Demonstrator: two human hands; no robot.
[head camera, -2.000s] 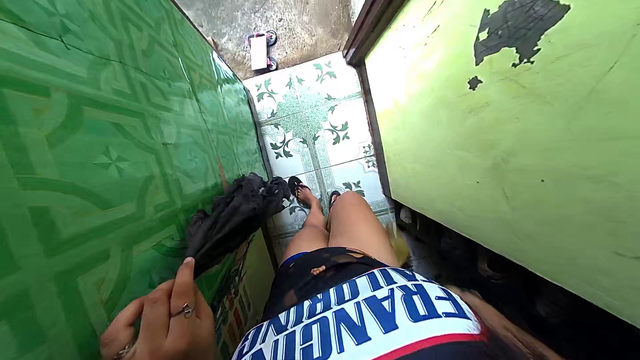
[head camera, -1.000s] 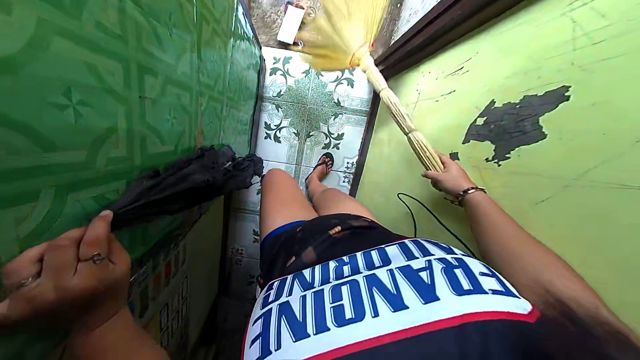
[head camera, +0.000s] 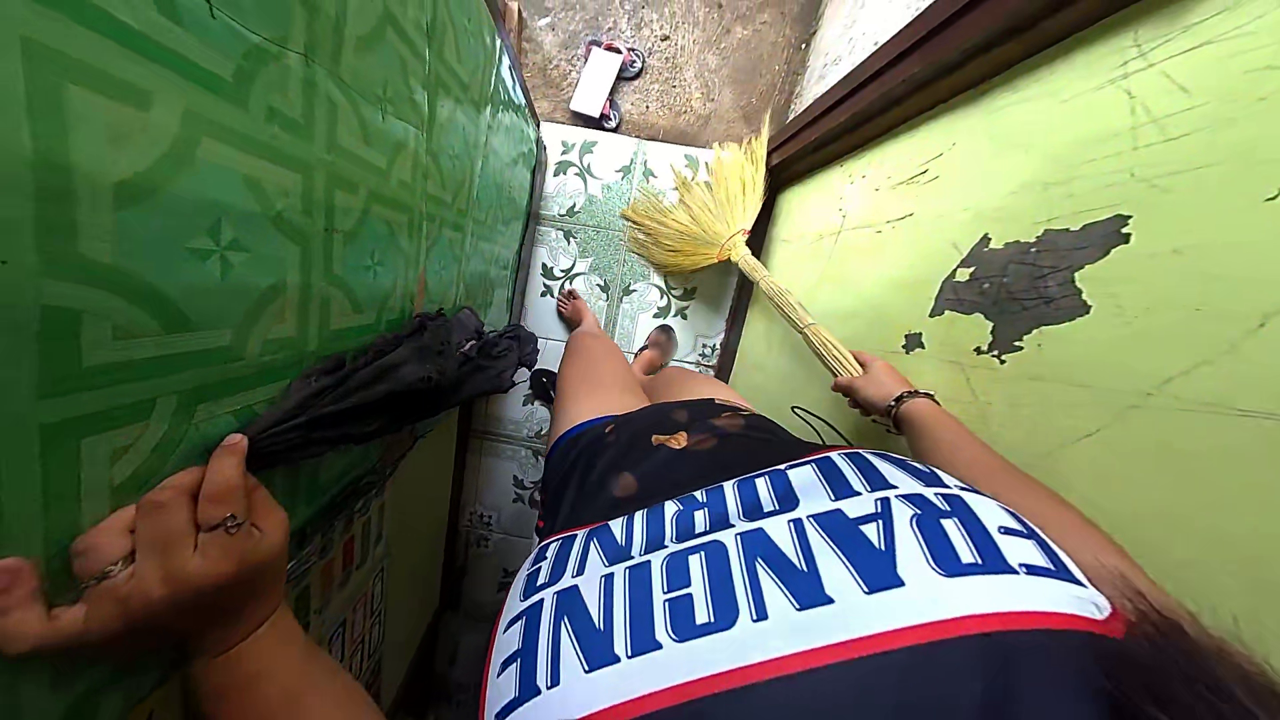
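Note:
My left hand (head camera: 185, 550), with rings on its fingers, pinches one end of a bunched black cloth (head camera: 390, 385) between thumb and finger. The cloth stretches away to the right along a green patterned surface. In my right hand (head camera: 875, 385), a bracelet at its wrist, is the handle end of a soft straw broom (head camera: 795, 310). The broom slants up and to the left, its yellow bristles fanned out over the tiles by the dark frame on the right. One of my feet is bare, the other wears a black flip-flop.
A green patterned surface (head camera: 220, 250) stands close on the left. A light green panel (head camera: 1150, 300) with a peeled dark patch is on the right. Patterned floor tiles (head camera: 590, 250) run between them to rough ground (head camera: 690, 70), where a small wheeled object (head camera: 597, 82) lies. A loose flip-flop (head camera: 543, 386) is beside my leg.
My right hand, not visible two seconds ago, came into view holding the broom. Since one second ago the bristles have moved nearer to me. My left hand still holds the black cloth.

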